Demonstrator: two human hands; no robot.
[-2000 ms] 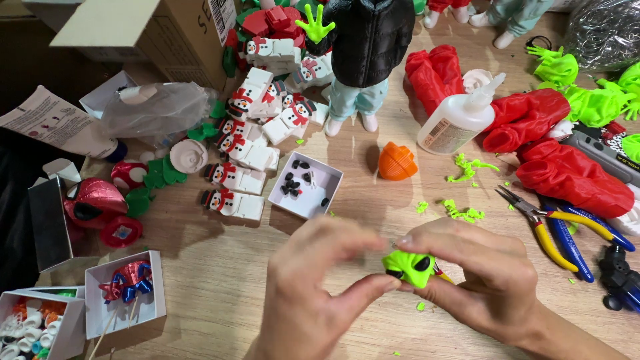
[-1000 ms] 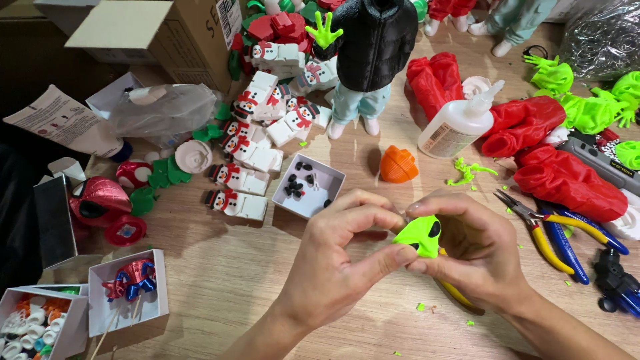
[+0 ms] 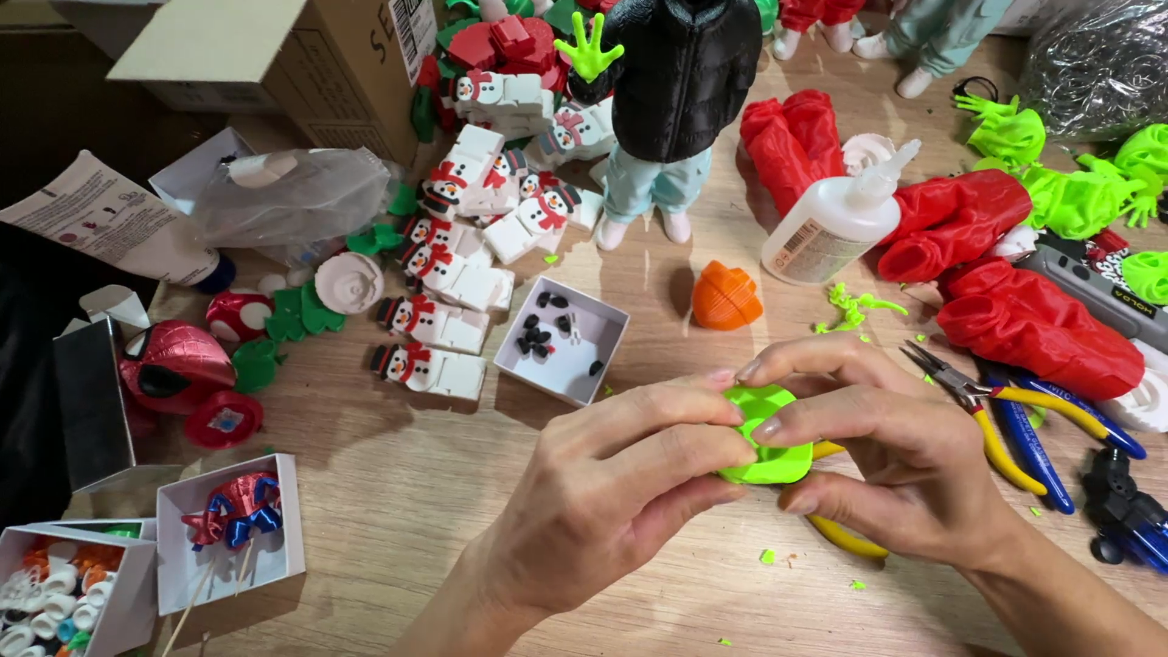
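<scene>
My left hand (image 3: 607, 484) and my right hand (image 3: 881, 447) hold a small neon-green plastic piece (image 3: 774, 456) between their fingertips, low and right of centre. Fingers cover much of it, and a dark edge shows at its underside. Beyond my left hand sits a white box of small black parts (image 3: 563, 339). An orange ribbed piece (image 3: 726, 296) lies above the hands, with green plastic scraps (image 3: 853, 308) to its right. Yellow-handled pliers (image 3: 972, 388) rest right of my right hand. Another yellow handle (image 3: 844, 537) is partly hidden beneath that hand.
Snowman pieces (image 3: 447, 260) are piled left of a standing figure in a black jacket (image 3: 680, 91). A glue bottle (image 3: 832, 228), red pieces (image 3: 1040, 324) and green parts (image 3: 1077, 196) lie right. At left are a white box with a red-blue figure (image 3: 228, 584) and a tube (image 3: 114, 224).
The green piece has been turned between my fingers: the dark ovals seen on it earlier no longer show. My right fingers now reach over its top.
</scene>
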